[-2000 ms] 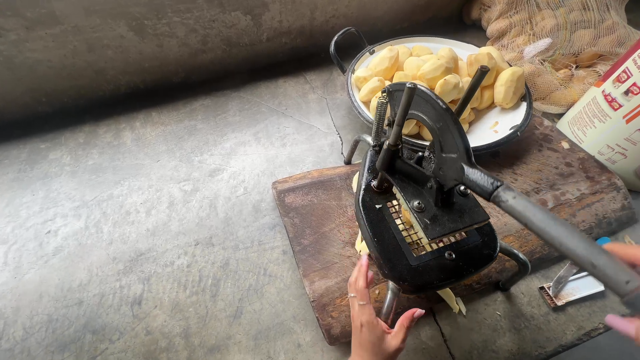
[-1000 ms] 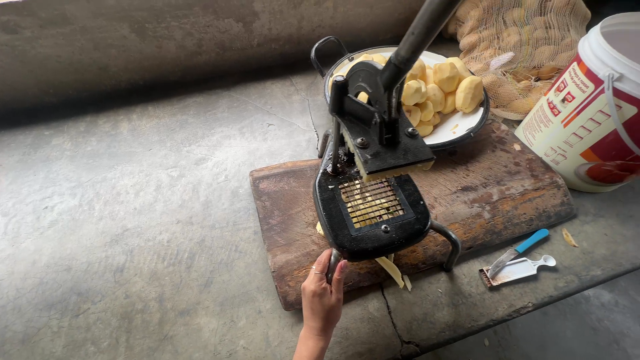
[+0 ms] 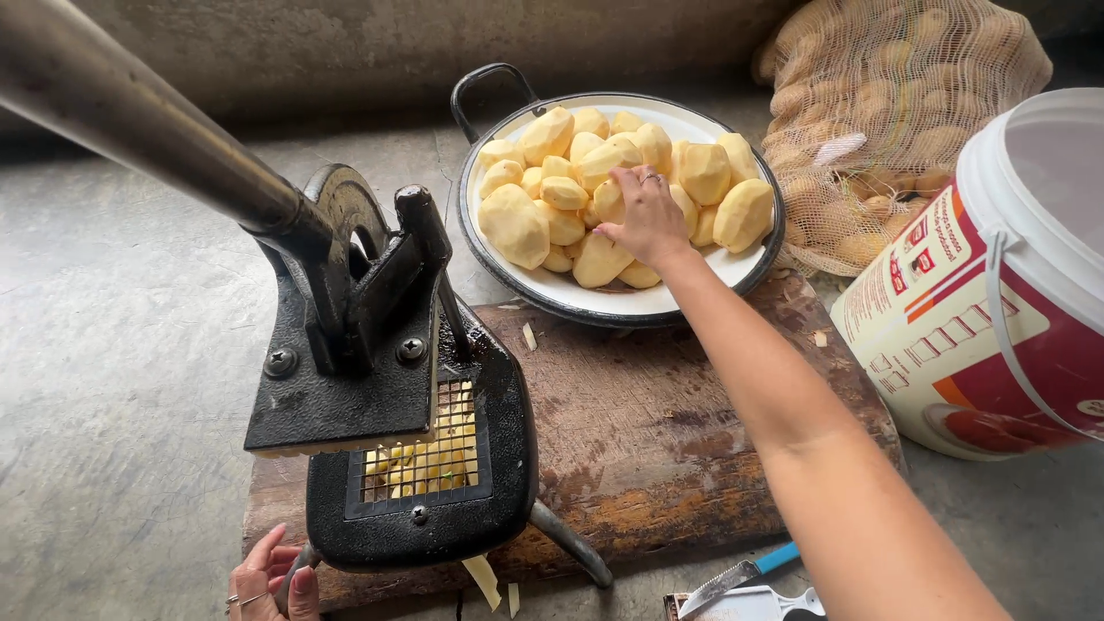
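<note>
My left hand (image 3: 274,580) grips a metal leg of the black cast-metal potato cutter (image 3: 509,517), at the lower left. The cutter's lever (image 3: 155,129) is raised, its pusher block (image 3: 345,388) tilted above the square blade grid (image 3: 423,448), with cut potato pieces visible beneath. My right hand (image 3: 647,211) reaches into the white enamel basin (image 3: 595,300) and touches the peeled potatoes (image 3: 515,226); its fingers rest on one, and whether they grip it cannot be told. A potato strip (image 3: 483,582) lies below the cutter.
A wooden board (image 3: 655,448) lies under the cutter and the basin's front. A mesh sack of unpeeled potatoes (image 3: 897,112) stands at the back right, beside a plastic bucket (image 3: 940,345). A blue-handled serrated knife (image 3: 733,578) rests on a white grater or slicer (image 3: 750,604) near the front.
The cutter's lever and pusher block have risen off the grid. My right hand, on the right near the lever two seconds ago, is now in the basin. My left hand stays at the cutter's leg.
</note>
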